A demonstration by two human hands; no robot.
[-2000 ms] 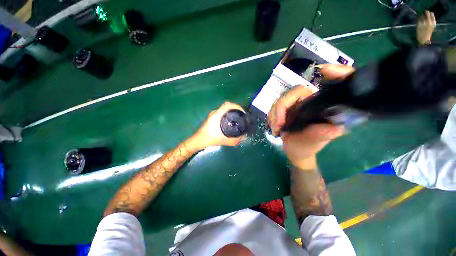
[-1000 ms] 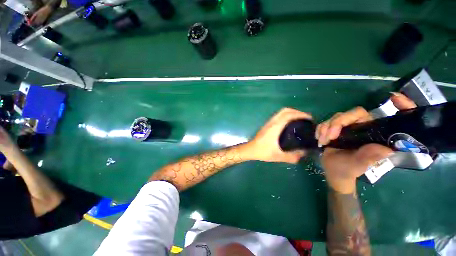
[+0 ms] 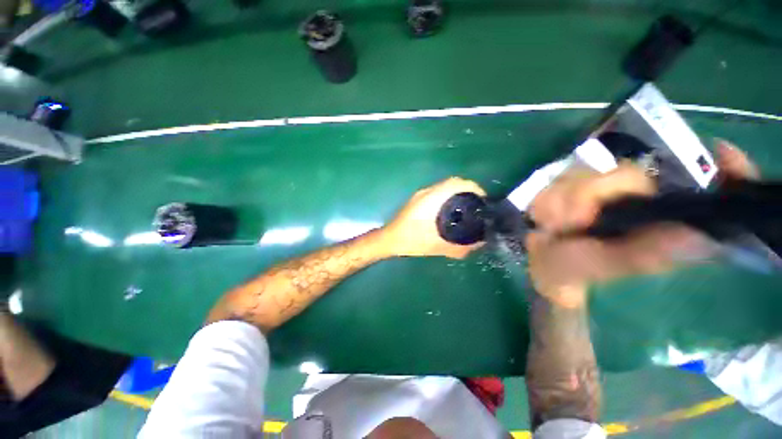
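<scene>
My left hand (image 3: 429,221) is wrapped around a black cylindrical housing (image 3: 462,218), its dark round end facing up. My right hand (image 3: 570,227), blurred, grips the black electric screwdriver (image 3: 703,213), which points left toward the housing. The driver's front end is blurred and partly hidden by my fingers; I cannot see its bit. The white-grey screw feeder (image 3: 664,129) stands just behind my right hand, its dark middle partly covered. Tiny shiny specks (image 3: 506,255) lie on the green surface between my hands.
An unlit unit (image 3: 210,225) lies at left. More black cylinders (image 3: 333,51) lie beyond the white line (image 3: 377,115). A metal bar (image 3: 43,137) and blue box (image 3: 17,208) are at far left. Other people's arms show at both lower sides.
Since one second ago the driver has come away from the housing's end, which is now uncovered. My right hand is nearer the feeder. The view has shifted, and my left hand still holds the housing.
</scene>
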